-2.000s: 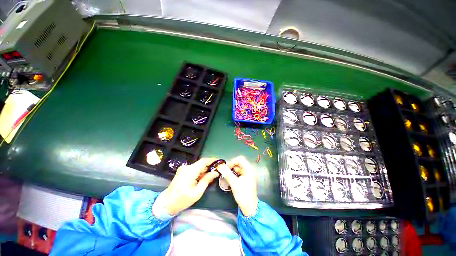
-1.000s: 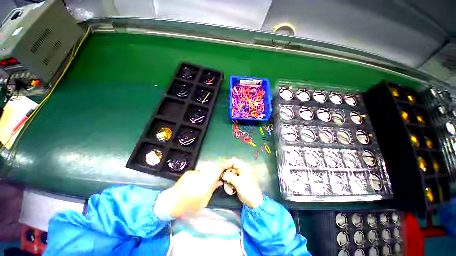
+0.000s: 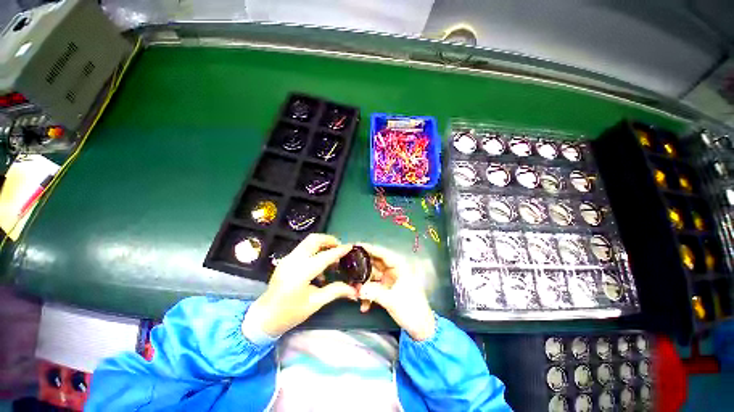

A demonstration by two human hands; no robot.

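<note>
A dark, glossy round housing (image 3: 355, 265) is held upright between both hands above the bench's front edge. My left hand (image 3: 299, 286) grips its left side, with fingers on top and thumb below. My right hand (image 3: 396, 291) holds its right side and lower rim. No silver disc shows at the housing; its far side is hidden. The black pocket tray (image 3: 276, 170) lies just beyond my left hand, with dark units, an amber one and a silver-faced one in its pockets, and one empty pocket in the left column.
A blue box (image 3: 404, 153) of red-pink pieces stands beyond the hands, with loose coloured clips (image 3: 393, 211) before it. A clear tray (image 3: 535, 221) of silver discs lies right, then black trays with amber units (image 3: 676, 217). A grey power supply (image 3: 64, 64) stands upper left.
The housing has turned so its dark glossy face shows, and the silver disc seen between the fingers is out of sight. My hands have spread to the housing's two sides.
</note>
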